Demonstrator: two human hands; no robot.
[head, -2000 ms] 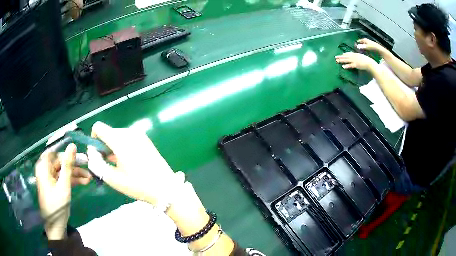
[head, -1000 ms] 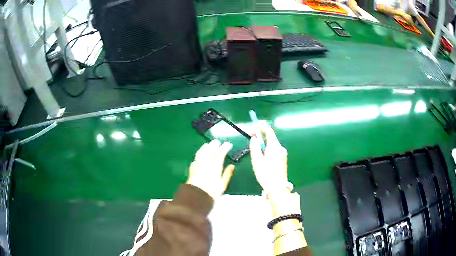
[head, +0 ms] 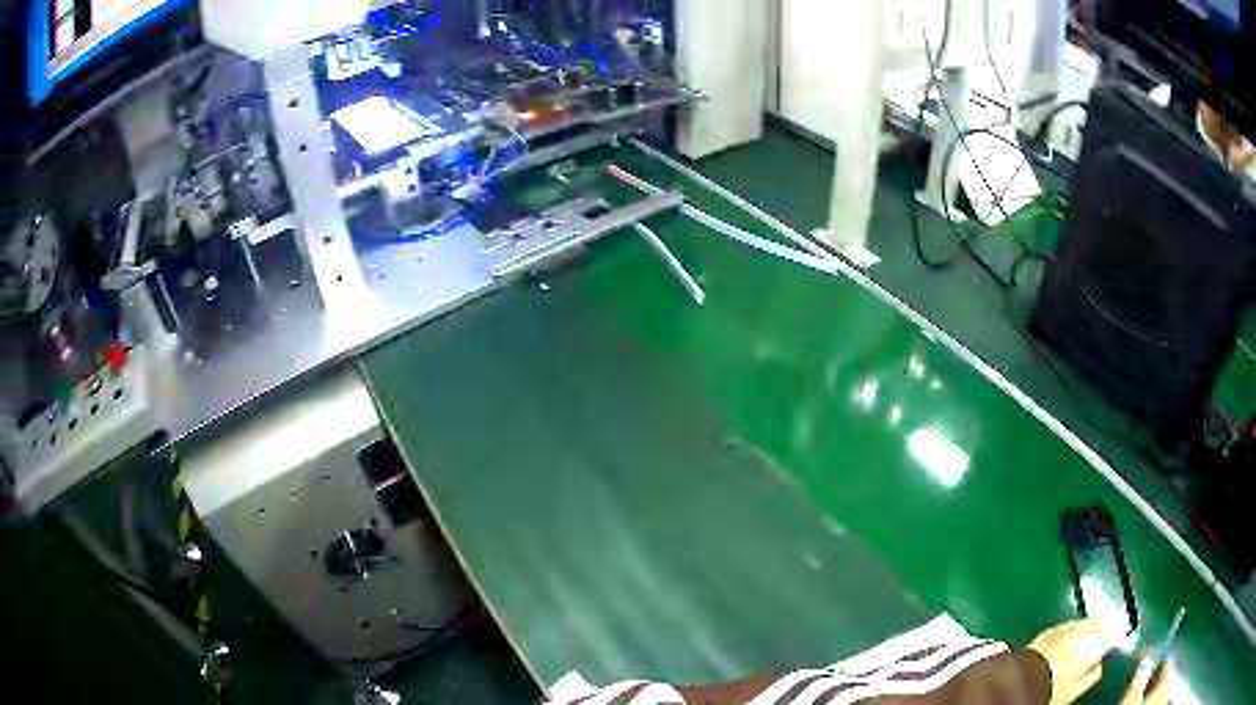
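A black phone middle frame (head: 1099, 554) lies on the green mat at the lower right, its solid end with camera holes away from me. My left hand (head: 1081, 658) is at its near end, small in view; whether the fingers grip it or only rest beside it is unclear. My right hand (head: 1152, 682) is cut off by the bottom edge, just right of the left. It holds a thin pale blue tool (head: 1174, 632) upright, close to the frame's near end. The tool's lower part is hidden by the fingers.
A machine with a metal base plate (head: 413, 296) and blue-lit parts stands at the left. A button box (head: 86, 430) is at far left. A large black box (head: 1150, 262) stands at upper right. A white bench strip (head: 1012, 393) crosses behind the phone frame.
My view has swung left to the machine. The hands and phone frame now sit at the lower right edge. The black tray, speakers and mouse have left the picture or are cut off.
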